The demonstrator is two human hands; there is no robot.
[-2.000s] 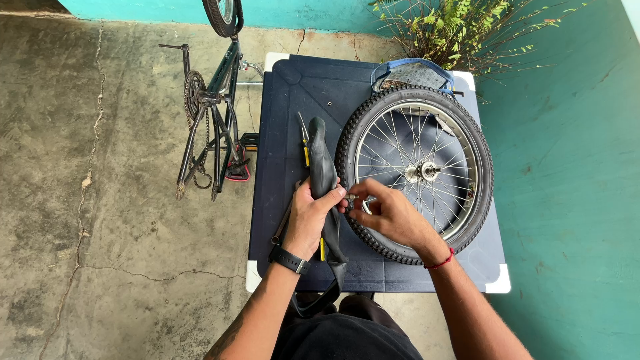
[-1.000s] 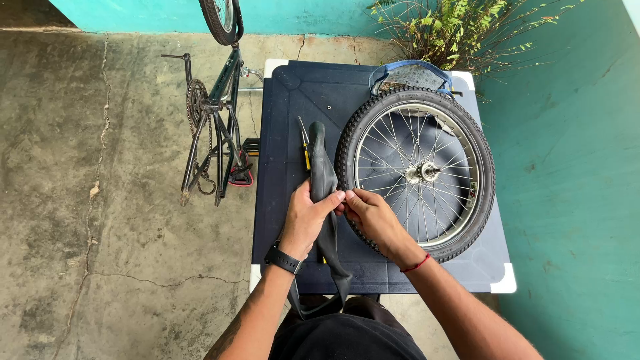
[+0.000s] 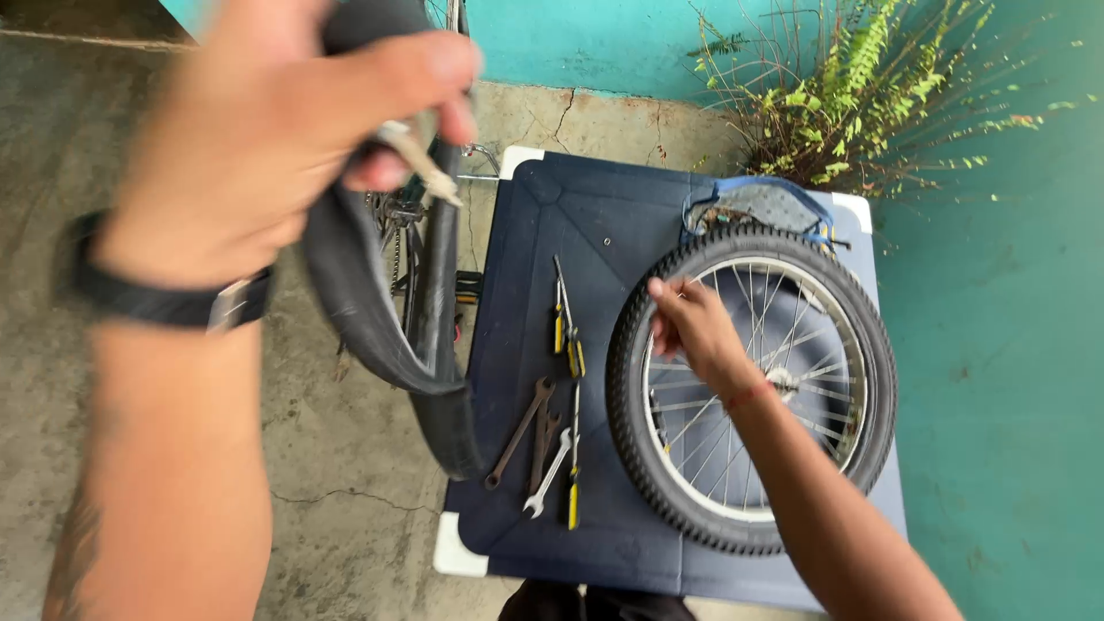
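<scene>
Raised close to the camera, my left hand (image 3: 259, 129) grips a black rubber inner tube (image 3: 354, 293), whose loops hang down beside the table's left edge. A pale valve stem (image 3: 423, 172) sticks out near its fingers. My right hand (image 3: 690, 323) is over the left rim of a bicycle wheel (image 3: 621, 371) with a knobby tyre; whether it holds anything small cannot be told. The wheel lies flat on the dark blue table (image 3: 586, 207). Left of it are several yellow-and-black screwdrivers (image 3: 573, 504) and several open-end wrenches (image 3: 548, 474).
Behind the wheel lies a blue-edged pouch (image 3: 759, 203) with small things in it. A small nut or ring (image 3: 606, 242) rests on the table. An upturned bicycle (image 3: 410, 250) stands on the floor to the left. A fern (image 3: 828, 112) and a teal wall (image 3: 992, 302) border the right.
My left hand has lifted the inner tube off the table, up and to the left, uncovering tools. My hands were together and are now apart, the right over the wheel. The view has shifted.
</scene>
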